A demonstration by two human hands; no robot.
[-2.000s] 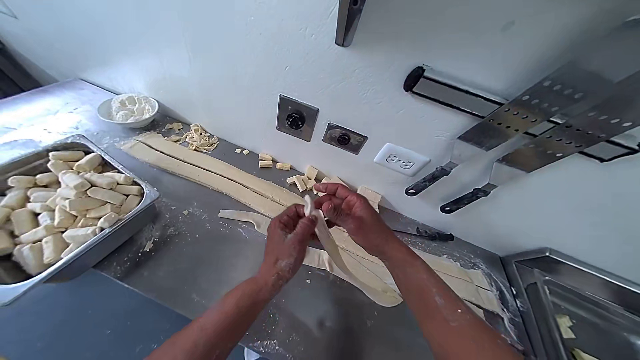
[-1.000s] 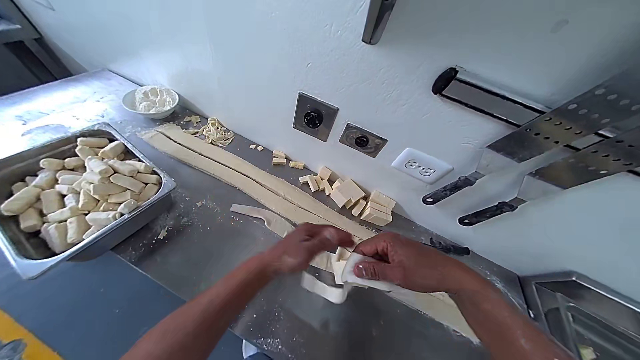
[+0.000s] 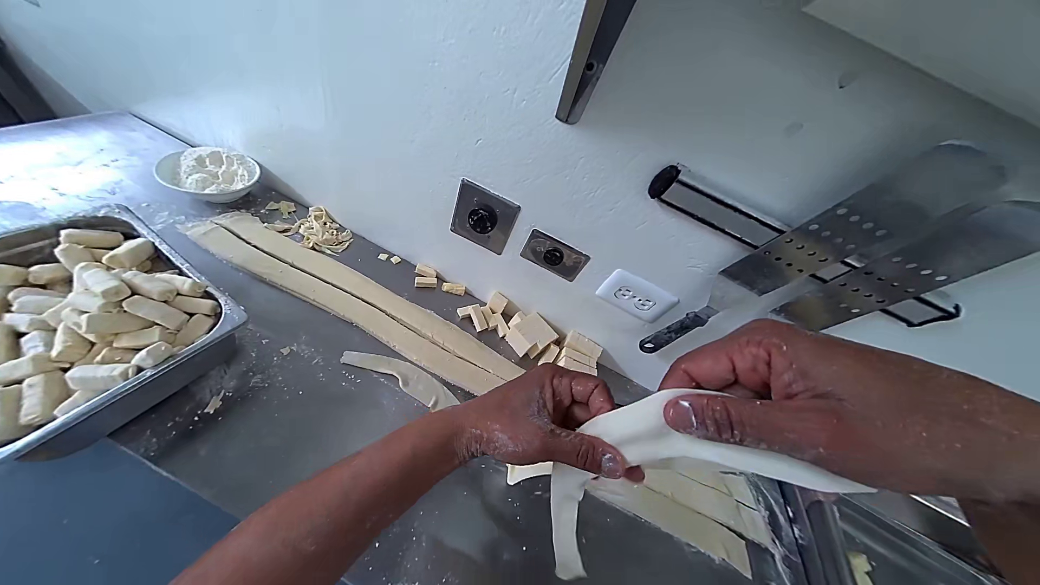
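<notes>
My left hand (image 3: 544, 426) pinches a pale strip of dough (image 3: 650, 431) between thumb and fingers, and one end of it dangles below. The same strip is gripped by my right hand (image 3: 764, 398), its thumb on top, with the other end trailing under that hand. Whether anything is wrapped inside the dough cannot be seen. Beneath and behind the hands, long flat dough strips (image 3: 366, 305) lie across the metal counter. A narrow loose dough piece (image 3: 402, 375) rests in front of them. Cut blocks of cheese (image 3: 534, 331) sit along the wall, just beyond my left hand.
A metal pan (image 3: 231, 325) heaped with dough-wrapped sticks (image 3: 106, 284) stands at left. Behind it are a bowl of flour (image 3: 213, 172) and shredded scraps (image 3: 322, 231). Perforated spatulas (image 3: 821, 244) hang from a magnetic rack (image 3: 719, 207) on the wall. Another metal tray (image 3: 902, 536) is at lower right.
Both hands now hold the dough strip stretched between them; one second ago my left hand was blurred above the strip. The view has shifted closer to the hands.
</notes>
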